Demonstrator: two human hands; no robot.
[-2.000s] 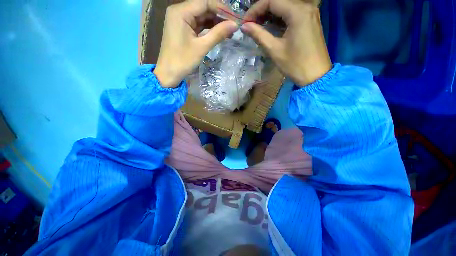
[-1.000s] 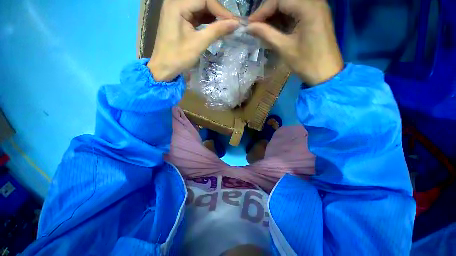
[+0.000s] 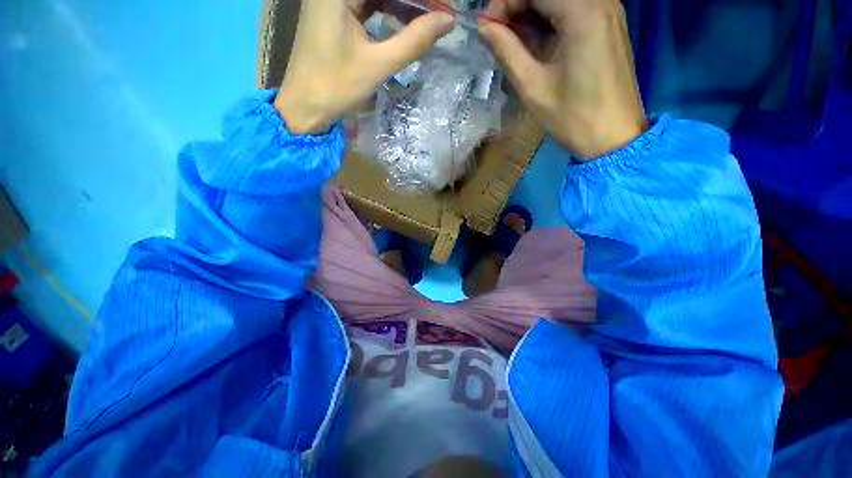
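Observation:
A clear zip-lock bag with a red seal line (image 3: 448, 9) is held at the top edge of the view, above an open carton. My left hand (image 3: 360, 61) pinches the bag's left part between thumb and fingers. My right hand (image 3: 565, 70) pinches its right part close beside. The bag's upper part is cut off by the picture's edge. More crinkly clear bags with white pieces (image 3: 430, 140) lie below in the brown cardboard carton (image 3: 402, 210).
The carton stands on the glossy light blue floor (image 3: 103, 121), in front of my feet. Deep blue plastic (image 3: 747, 177) is at the right, with a red curved part (image 3: 808, 308) below it. Dark blue items (image 3: 28, 359) lie at the lower left.
The fingers have moved slightly up, and the tips are a little farther apart than one second ago. The bag's red seal line shows again between them.

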